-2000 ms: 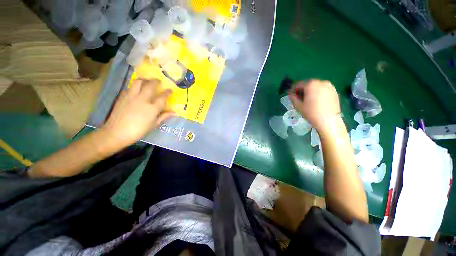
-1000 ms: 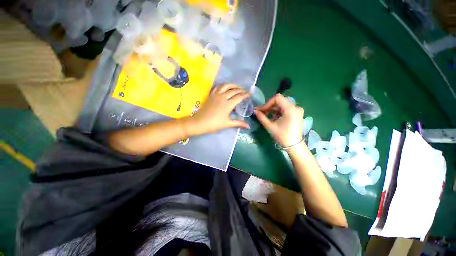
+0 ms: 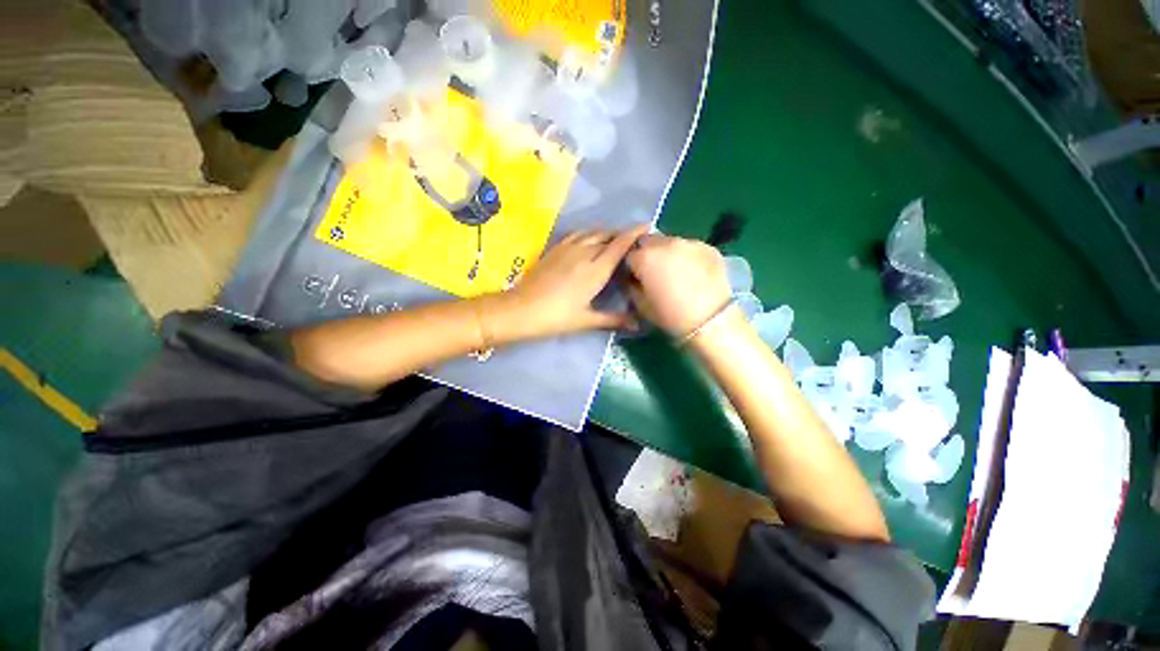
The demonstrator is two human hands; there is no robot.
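My left hand (image 3: 566, 282) and my right hand (image 3: 678, 282) meet over the right edge of the grey printed sheet (image 3: 547, 375). My left fingers are curled around a translucent fan blade (image 3: 616, 300), mostly hidden between the hands. My right fingertips press down at its middle; whether they hold a small part is hidden. A small dark cluster of parts (image 3: 726, 229) lies on the green bench just beyond my right hand. Loose frosted fan blades (image 3: 467, 46) lie on the upper part of the sheet. More blades (image 3: 911, 404) are heaped right of my right forearm.
A cardboard carton (image 3: 96, 108) with frosted blades (image 3: 242, 45) is at upper left. A crumpled clear plastic bag (image 3: 918, 263) lies on the green bench (image 3: 801, 153) at right. White papers (image 3: 1053, 490) and thin pens (image 3: 1057, 342) are at far right.
My left hand came right from the yellow panel and took hold of a blade. My right hand came left from the dark cluster and has now closed over the blade's middle.
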